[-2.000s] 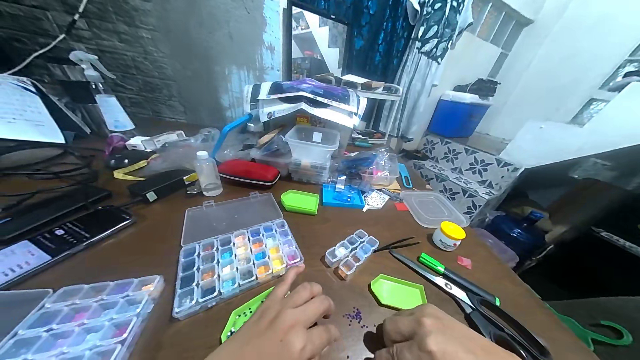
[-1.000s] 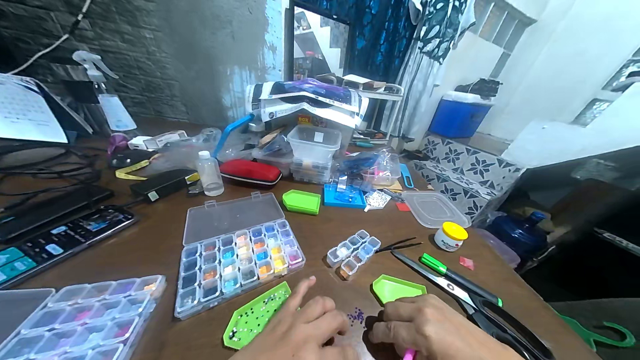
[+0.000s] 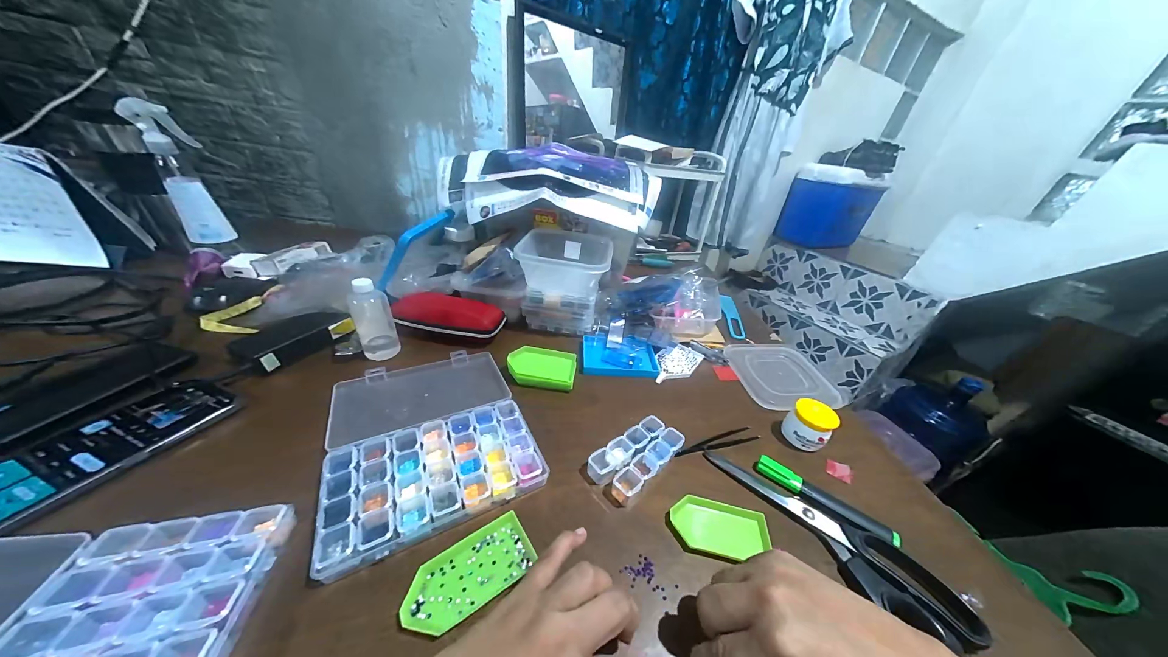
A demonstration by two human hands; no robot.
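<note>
My left hand (image 3: 570, 602) rests at the bottom middle, index finger extended beside a green tray (image 3: 470, 575) scattered with small white and dark beads. My right hand (image 3: 785, 607) is curled with its knuckles up, just below a second green tray (image 3: 721, 527); whether its fingers hold anything is hidden. A small heap of purple beads (image 3: 642, 570) lies on the table between the hands. Behind them are a small cluster of clear lidded compartments (image 3: 636, 456), black tweezers (image 3: 721, 442) and an open bead organizer (image 3: 429, 474) with many colours.
At right lie large black-handled scissors (image 3: 821, 525), a green-capped marker (image 3: 826, 500) and a yellow-lidded jar (image 3: 810, 424). A second organizer (image 3: 137, 584) is at lower left. Farther back are a clear bottle (image 3: 374, 319), a red case (image 3: 447, 315), a green tray (image 3: 542, 368) and a blue tray (image 3: 620, 356).
My left hand has moved off the bead-filled green tray, which it partly covered two seconds ago. A pink item seen at my right hand one second ago is out of sight.
</note>
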